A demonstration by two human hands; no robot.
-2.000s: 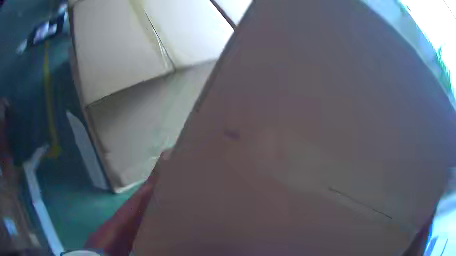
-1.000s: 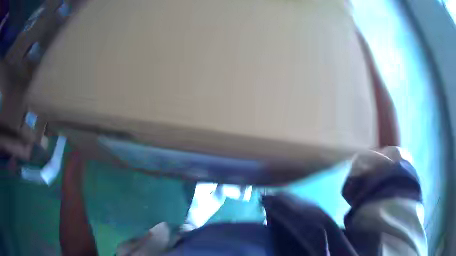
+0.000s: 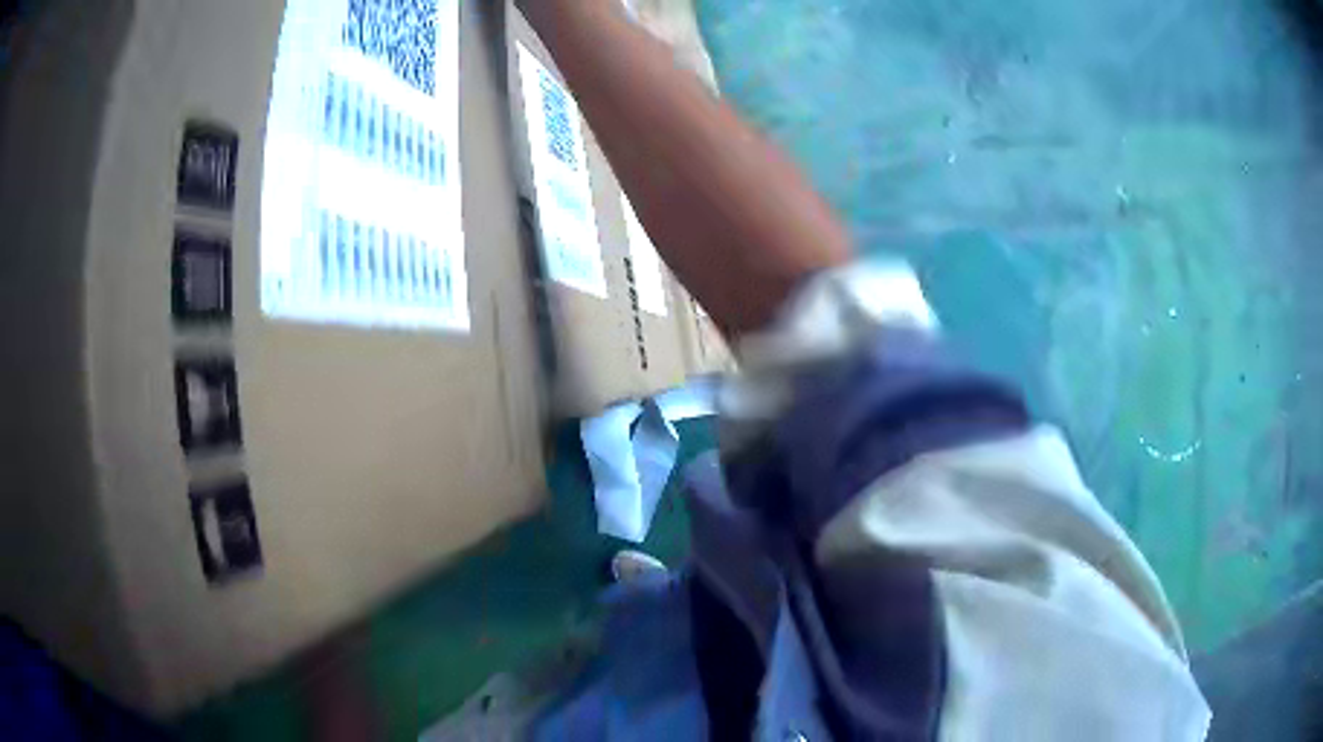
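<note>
A large brown carton (image 3: pixel 392 420) fills the left side, tilted, with black handling symbols. It bears a white label with rows of barcodes (image 3: pixel 363 261) and a dense square code above them, cut off by the top edge. My right forearm reaches from a rolled sleeve to the top edge; my right hand is out of the picture. A blurred reddish patch below the carton may be my left forearm; my left hand is not visible, and whether it touches the carton cannot be told.
Beside it stand further cartons (image 3: pixel 602 334) with white labels (image 3: pixel 559 160). A white strip (image 3: pixel 624 464) hangs or lies folded by their lower edge. The green floor (image 3: pixel 1103 290) shows on the right. My clothing and part of a light shoe (image 3: pixel 636 565) are at the bottom.
The view has turned. The carton that spanned the upper picture between both arms is gone from there; a labelled carton face now fills the left, with labelled cartons beside it.
</note>
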